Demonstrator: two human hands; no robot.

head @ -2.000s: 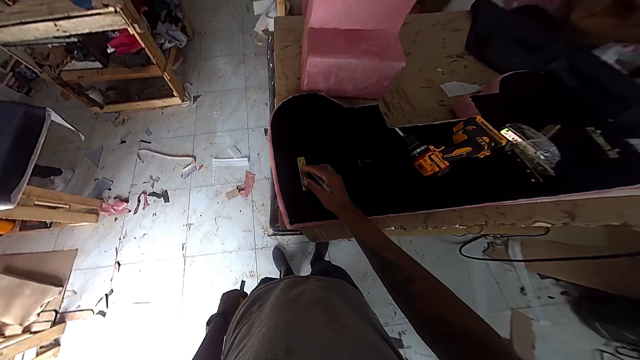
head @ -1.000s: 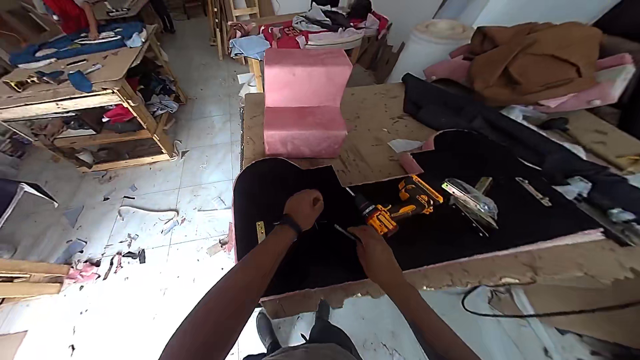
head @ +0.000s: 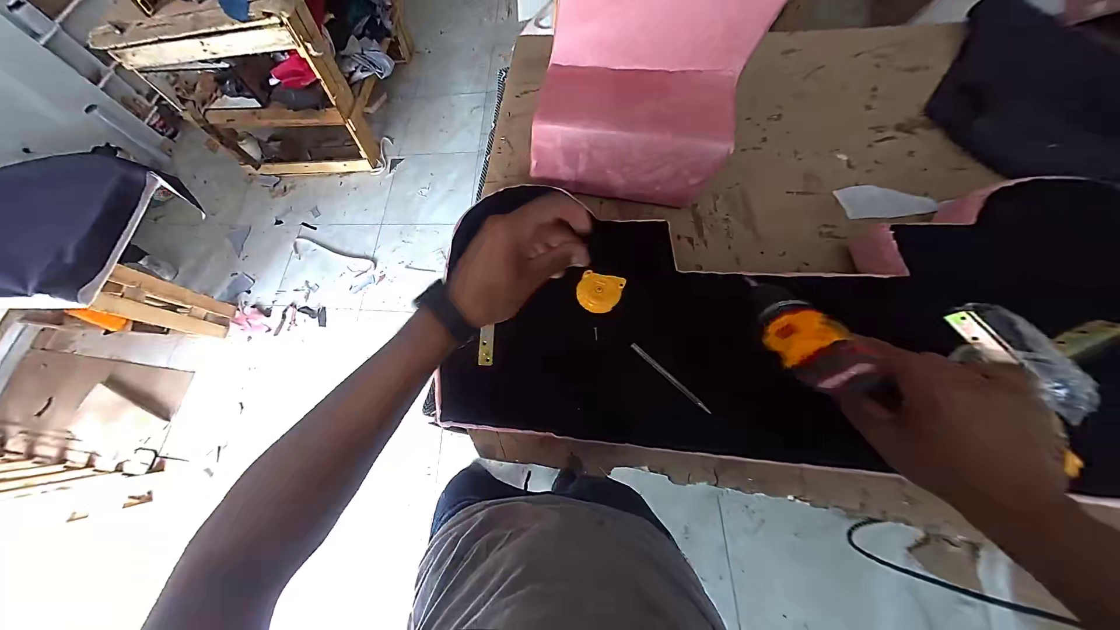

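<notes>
My right hand (head: 954, 420) grips a yellow and black cordless drill (head: 805, 341) above the black fabric panel (head: 560, 385), its front pointing left. Over the panel's rounded left end is my left hand (head: 525, 254), with thumb and fingers drawn together; whether something small is between them cannot be seen. Just right of its fingertips lies a round yellow object (head: 599, 291), with a small screw (head: 596, 333) below it. A thin pen-like stick (head: 669, 378) rests slantwise on the fabric. Partly under my left wrist is a perforated brass-coloured metal plate (head: 486, 348).
A pink covered block (head: 634, 131) stands behind the panel on the worktable (head: 787, 114). Clear plastic wrapping (head: 1046, 359) and another metal plate (head: 1085, 339) lie at the right. A black cable (head: 945, 577) runs along the scrap-strewn floor; a wooden shelf (head: 324, 96) stands upper left.
My right hand has taken hold of the drill, which lay on the panel before. The stick, earlier in my right hand, now lies on the fabric. The view has tilted down.
</notes>
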